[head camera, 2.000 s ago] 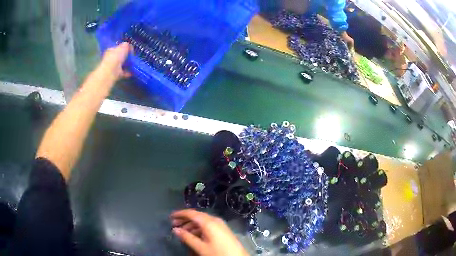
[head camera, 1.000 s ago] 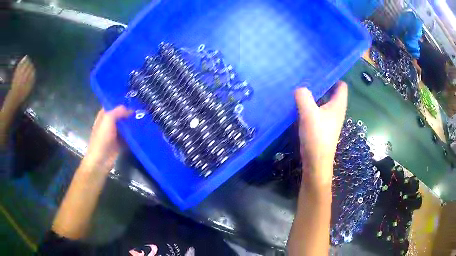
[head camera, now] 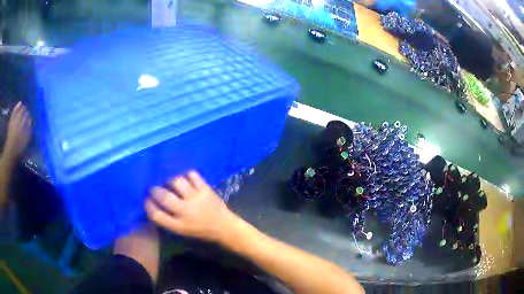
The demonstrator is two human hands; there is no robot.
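Observation:
A large blue bin [head camera: 172, 97] is tipped over, its ribbed underside facing up, slightly blurred. My right hand [head camera: 187, 207] grips its near side wall low down, fingers curled on it. My left forearm reaches up beneath the bin; the hand itself is hidden behind it. A few boards [head camera: 232, 185] show on the bench just under the bin's lower right edge; the rest of what lies under it is hidden.
Right of the bin lie a blue board pile [head camera: 393, 184] and black housings [head camera: 310, 181], with more housings [head camera: 459, 201] beyond. Black devices [head camera: 380, 65] lie on the green belt. Another person's hand [head camera: 19, 129] is at the far left.
The bin has turned from open side up to underside up. My right hand has moved left and down with it, and my left hand has gone out of sight behind it.

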